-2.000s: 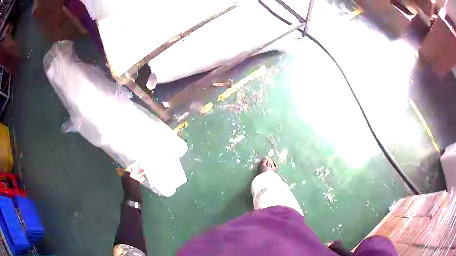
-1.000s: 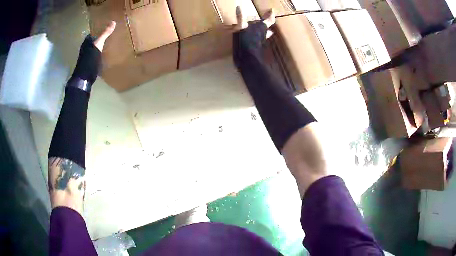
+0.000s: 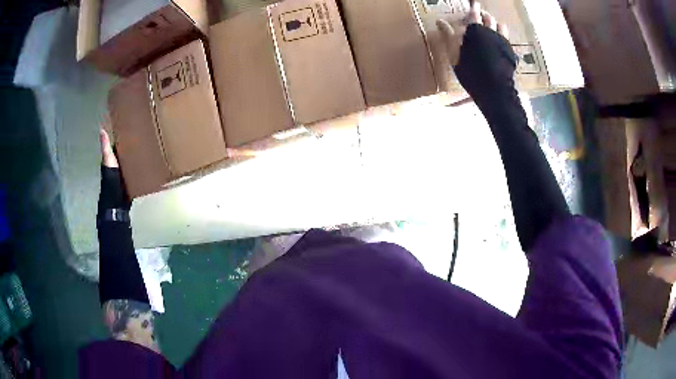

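Several brown cartons (image 3: 248, 85) with black wine-glass marks stand side by side in a row on the pale worktable (image 3: 311, 174). My left hand (image 3: 109, 152) lies against the left end side of the row; most of its fingers are hidden by the carton. My right hand (image 3: 478, 46) is on top of a carton towards the right end of the row, fingers spread. I cannot tell whether it grips anything. The right end of the row is washed out by glare.
Another brown carton (image 3: 141, 29) stands behind the row at the upper left. More cartons (image 3: 611, 44) stand at the right, with a brown box (image 3: 646, 296) lower down. Crumpled plastic (image 3: 154, 274) hangs below the table's left edge. A black cable (image 3: 454, 248) lies on the bright floor.
The view has swung from the floor to the table. Since one second ago the cartons appear nearer me, my left hand has come to the row's left end and my right hand appears further right.
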